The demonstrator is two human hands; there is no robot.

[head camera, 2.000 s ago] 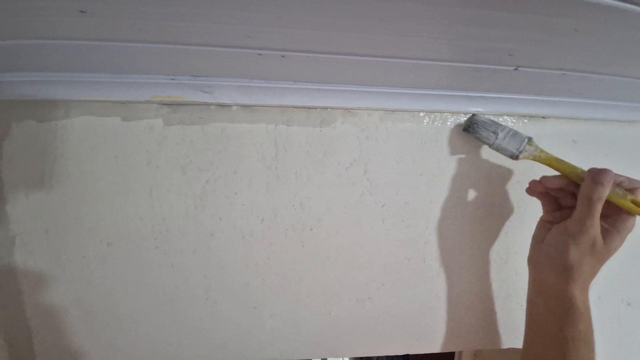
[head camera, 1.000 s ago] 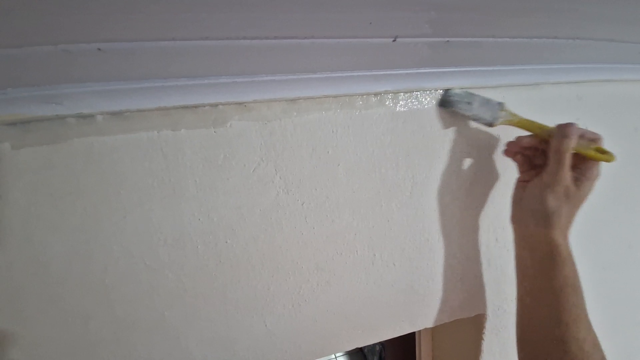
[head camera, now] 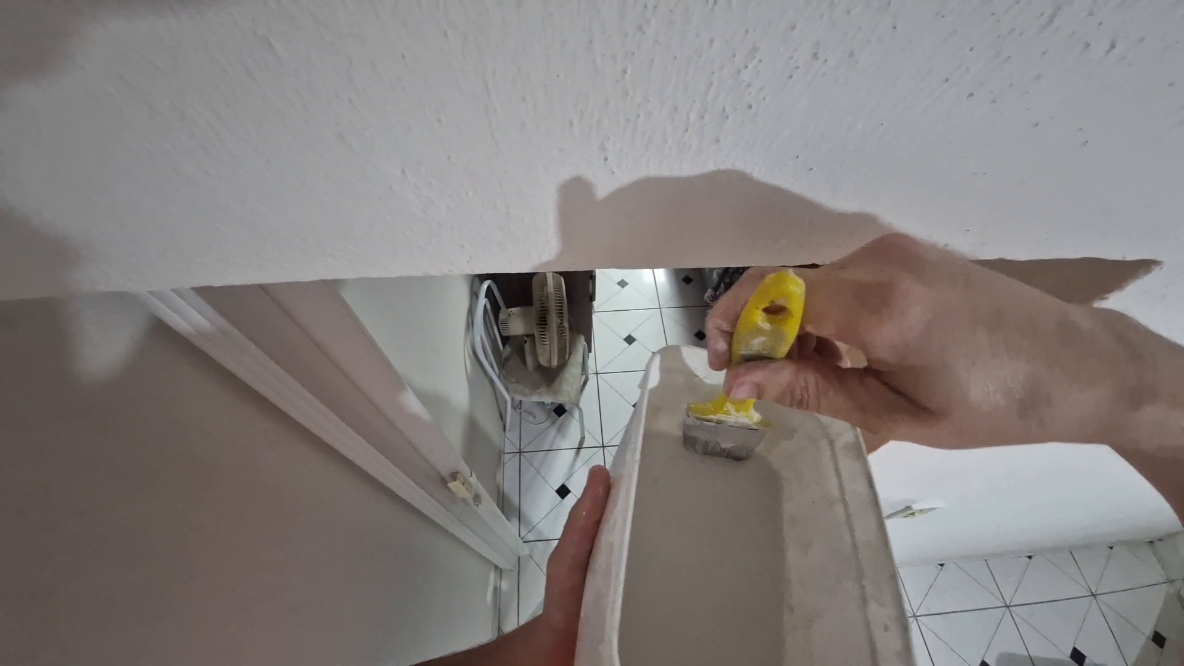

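Observation:
My right hand (head camera: 888,333) grips the yellow handle of a paintbrush (head camera: 726,430), its head pointing down inside a white plastic paint tray (head camera: 860,546). The bristle tips are hidden, at or in the pale greyish paint (head camera: 703,555) that lies in the tray. At the tray's left side, my left hand (head camera: 575,555) holds it, with the thumb upright along the outer wall; its other fingers are out of sight. Above both hands spans the textured white wall (head camera: 462,139), which bears the shadow of my right hand.
Far below, past the wall's lower edge, lies a white tiled floor (head camera: 546,472) with small black diamonds. A fan (head camera: 550,319) rests on a chair (head camera: 546,381) there. A white door frame (head camera: 370,425) with a metal strike plate stands at left.
The view has swung down from the upper wall and its moulding. My right hand has taken the brush from the wall's top edge to the tray. The tray and my left hand have come into view.

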